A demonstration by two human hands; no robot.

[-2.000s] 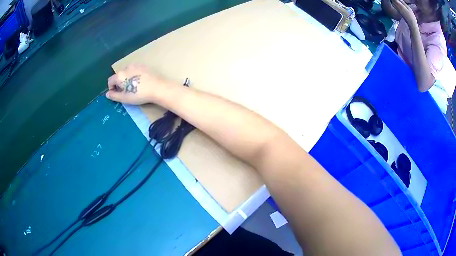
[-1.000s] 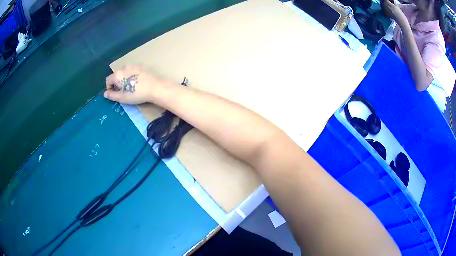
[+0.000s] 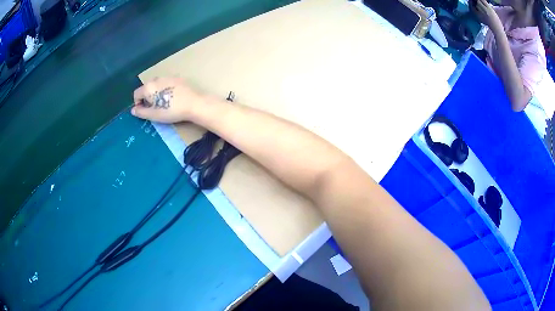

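Note:
My right hand (image 3: 163, 102) rests at the cardboard's left corner, with its fingers curled towards the far bench edge. Whether it grips anything is hidden. My left hand is not in view. Black coiled cable bundles (image 3: 212, 165) lie on the near left part of the cardboard sheet (image 3: 292, 73), partly under my right forearm. Two black cords run from them down and left across the green bench, with in-line controllers (image 3: 122, 257) side by side. A small plug tip (image 3: 230, 96) sticks out beyond my forearm.
A white backing strip (image 3: 240, 228) shows under the cardboard edge. On the right, a blue tote (image 3: 487, 140) holds black headphones (image 3: 447, 143) on a white sheet. A dark rectangular device (image 3: 392, 15) lies beyond the cardboard. A person in pink (image 3: 523, 51) is at the top right.

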